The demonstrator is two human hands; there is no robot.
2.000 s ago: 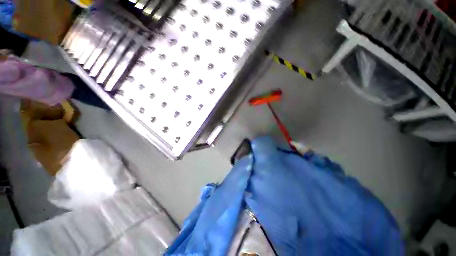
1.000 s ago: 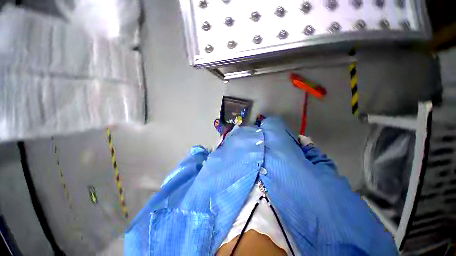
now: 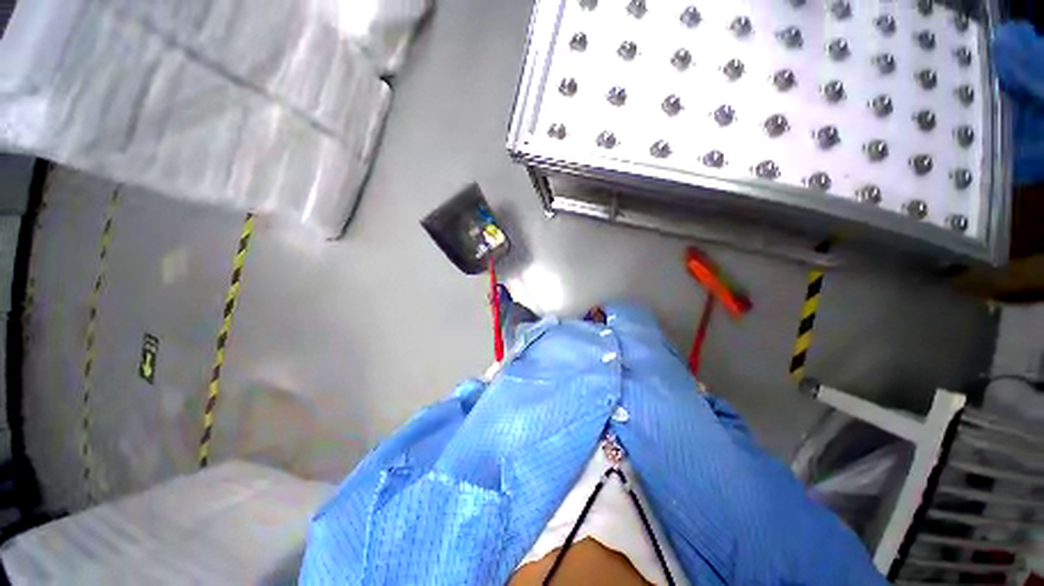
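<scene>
The black dustpan (image 3: pixel 467 230) is low over or on the floor ahead of my left foot, with small blue, yellow and white scraps in it. My left hand (image 3: pixel 493 371), a small white-gloved patch beside the smock, is shut on its red handle. The broom (image 3: pixel 718 282), with an orange-red head, is at the right near the ball transfer table. My right hand (image 3: pixel 701 387) is on its thin red handle, mostly hidden by the blue smock sleeve; only a small pale part shows.
The ball transfer table (image 3: pixel 733 109) stands ahead to the right. Wrapped packing material (image 3: pixel 195 115) is at upper left, and another pale wrapped block (image 3: pixel 172 527) at lower left. A white-framed roller stand (image 3: pixel 904 429) is at right. Yellow-black tape (image 3: pixel 227 332) marks the floor. Blue clothing shows at the right edge.
The view has turned and shifted. The dustpan has moved out left of my feet, with more of its red handle showing. The broom head is lower in view, farther from the table edge.
</scene>
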